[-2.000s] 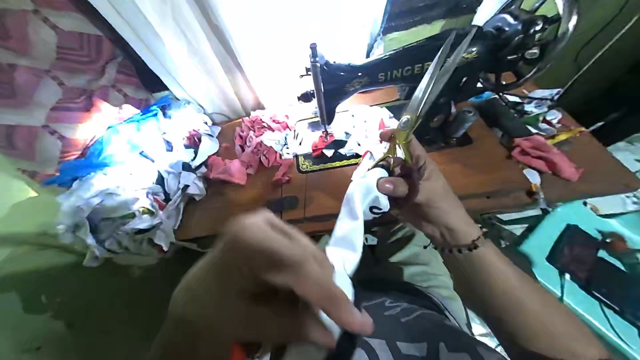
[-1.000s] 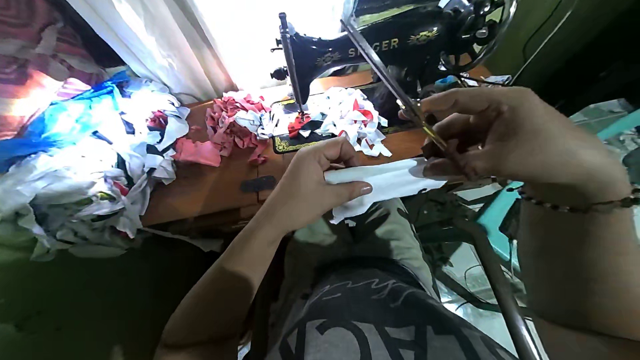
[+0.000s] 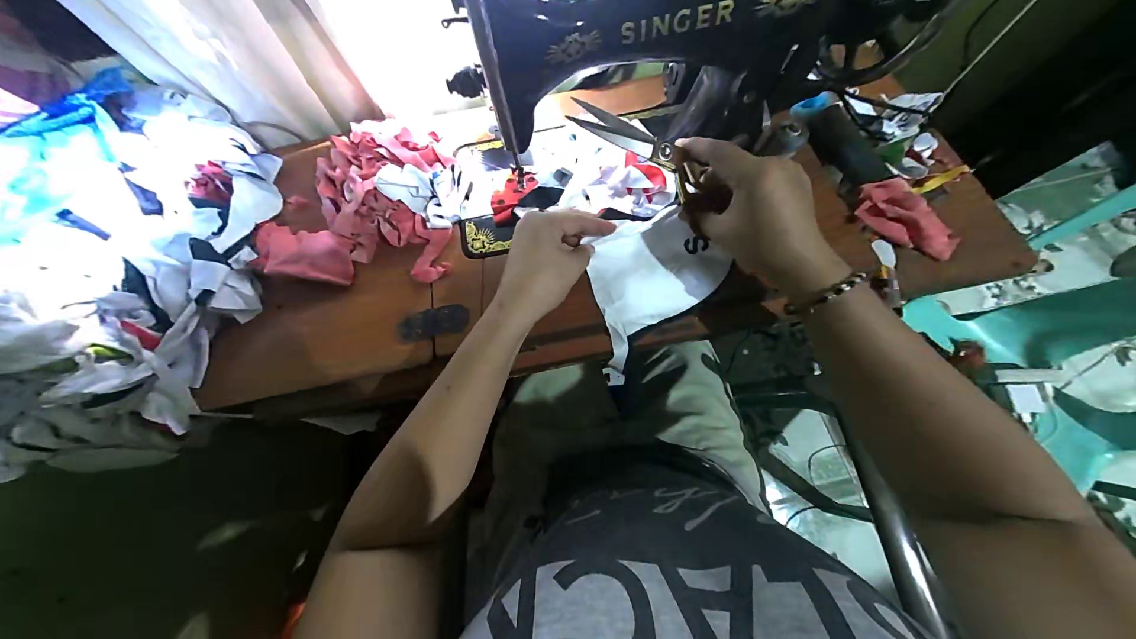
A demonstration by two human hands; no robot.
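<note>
A white piece of fabric (image 3: 661, 271) with a dark printed mark hangs over the front edge of the wooden sewing table, a narrow strip trailing from its lower left corner. My left hand (image 3: 550, 257) pinches its upper left corner between thumb and fingers. In my right hand (image 3: 745, 200) are metal scissors (image 3: 664, 153), blades parted and pointing up and left; that hand also rests at the fabric's upper right. Just beyond both hands, red, white and black scraps (image 3: 612, 177) lie under the needle area of a black Singer sewing machine (image 3: 639, 44).
Pink scraps (image 3: 373, 204) lie on the wooden table (image 3: 319, 355), left of the machine. A large heap of white and blue fabric (image 3: 133, 248) stands further left. To the right are a dark thread cone (image 3: 843, 142), a pink cloth (image 3: 905, 217) and a turquoise plastic chair (image 3: 1021, 328).
The white fabric, earlier held up folded over my lap, is now spread at the table edge. Both hands have moved toward the machine. The scissors now point left with their blades apart.
</note>
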